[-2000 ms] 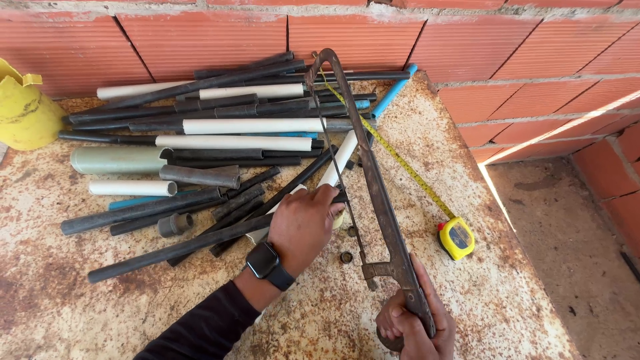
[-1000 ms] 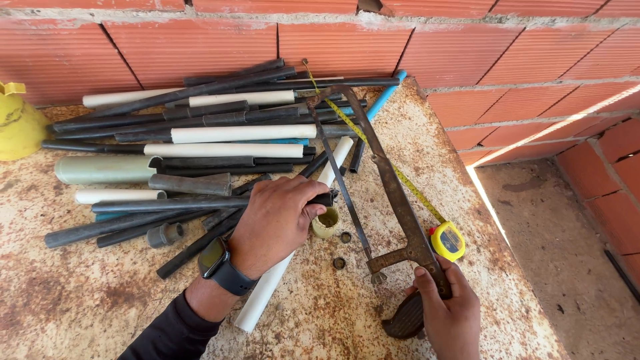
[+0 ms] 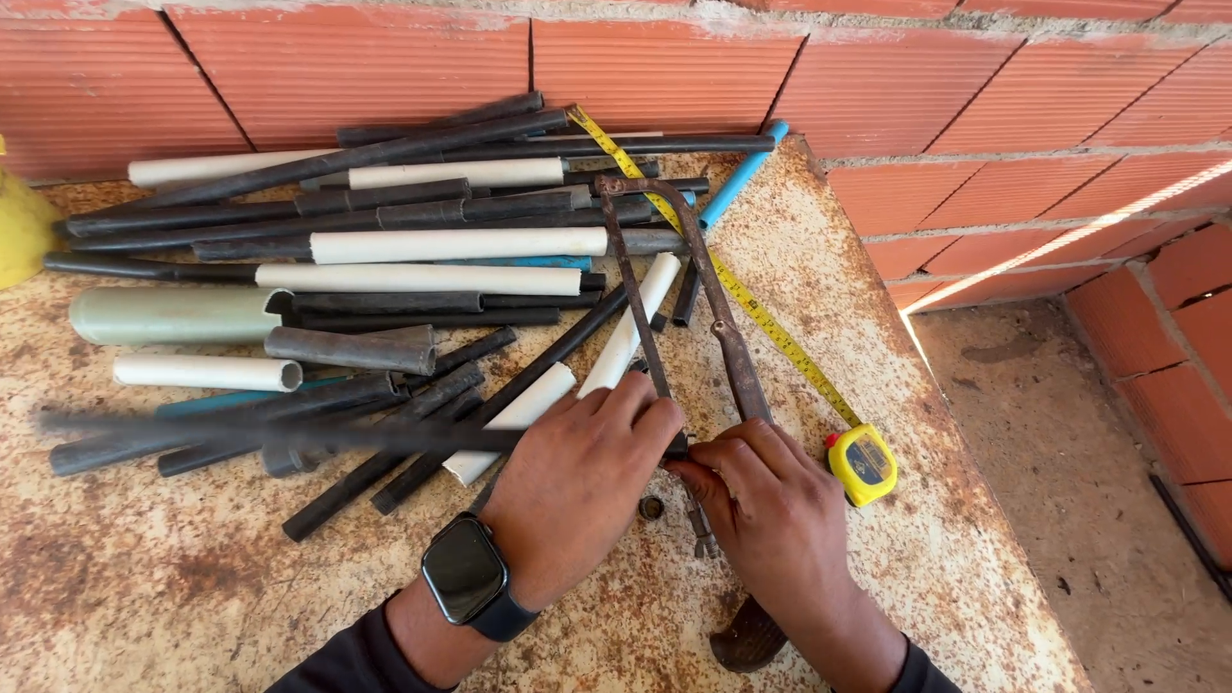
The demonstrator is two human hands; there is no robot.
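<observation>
My left hand (image 3: 587, 472), with a smartwatch (image 3: 465, 570) on its wrist, is closed around a black plastic pipe (image 3: 462, 439) whose far left part is blurred. At the pipe's right end are the fingertips of my right hand (image 3: 770, 500), thumb and forefinger pinched on it. Beneath both hands a rusty hacksaw (image 3: 739, 371) lies on the table, its handle (image 3: 749, 637) below my right hand and part of its frame hidden. To the right of the hands is a yellow tape measure (image 3: 863, 464), its blade (image 3: 780, 337) drawn out toward the wall.
Many black and white pipe pieces (image 3: 419, 279) lie piled on the rusty table (image 3: 221, 587), with a pale green pipe (image 3: 178, 316) and a blue pipe (image 3: 741, 178) among them. A small ring (image 3: 652, 507) sits near my fingers. Brick walls (image 3: 654, 77) stand behind; a yellow container (image 3: 21, 226) is at left.
My right hand has let go of the hacksaw's handle and moved to the end of the black pipe. The saw, held in the earlier frames, now lies beneath the hands.
</observation>
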